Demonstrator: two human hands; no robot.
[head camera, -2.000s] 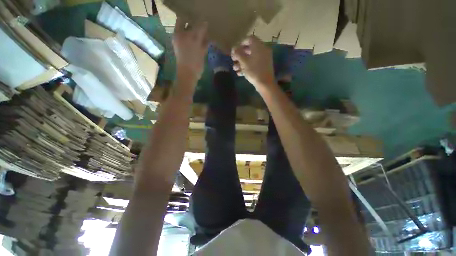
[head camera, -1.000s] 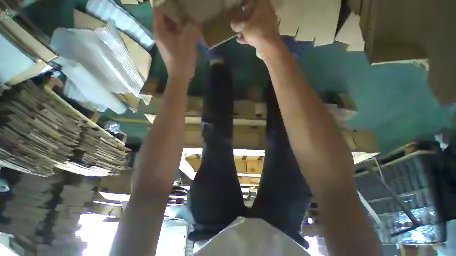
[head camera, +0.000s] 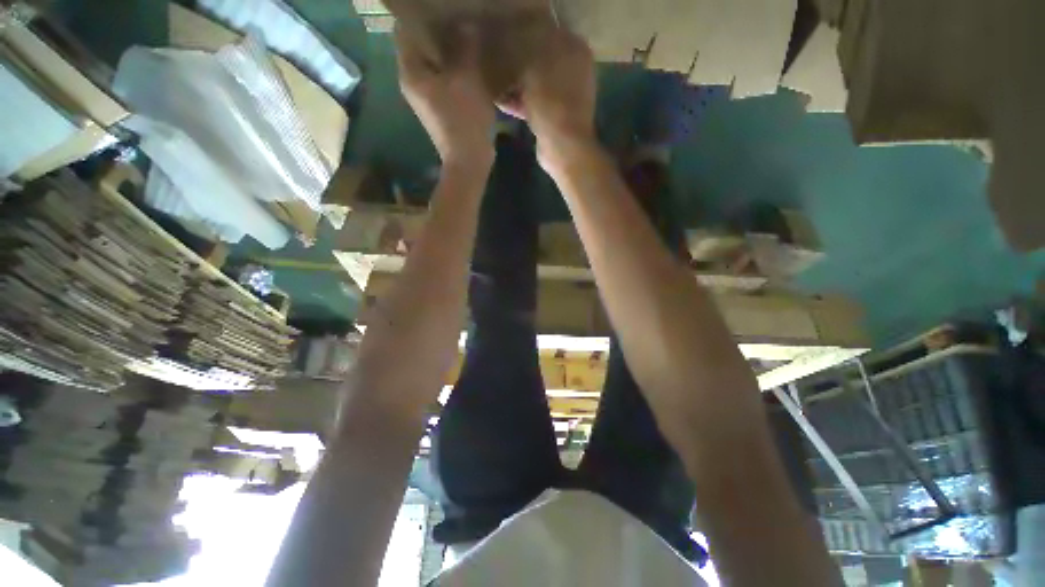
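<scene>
A brown cardboard box piece (head camera: 487, 34) is at the top edge of the picture, partly cut off and partly covered by my hands. My left hand (head camera: 441, 86) is closed on its left side. My right hand (head camera: 558, 86) is closed on its right side, close to my left hand. Both hands are bare and slightly blurred. The fingertips and the piece's far side cannot be made out. Flat brown cardboard with notched edges (head camera: 733, 40) lies just right of my hands.
A large carton (head camera: 917, 80) stands at the upper right. Crumpled translucent plastic wrap (head camera: 218, 126) lies on cardboard at the upper left. Rows of stacked brown cardboard (head camera: 103, 287) stand at the left. My legs (head camera: 504, 298) are over a green floor (head camera: 882, 218), with a dark wrapped stack (head camera: 917, 447) at lower right.
The hands have come closer together around the cardboard piece. The piece went from hanging between them, its corner pointing down, to higher up at the picture's top edge.
</scene>
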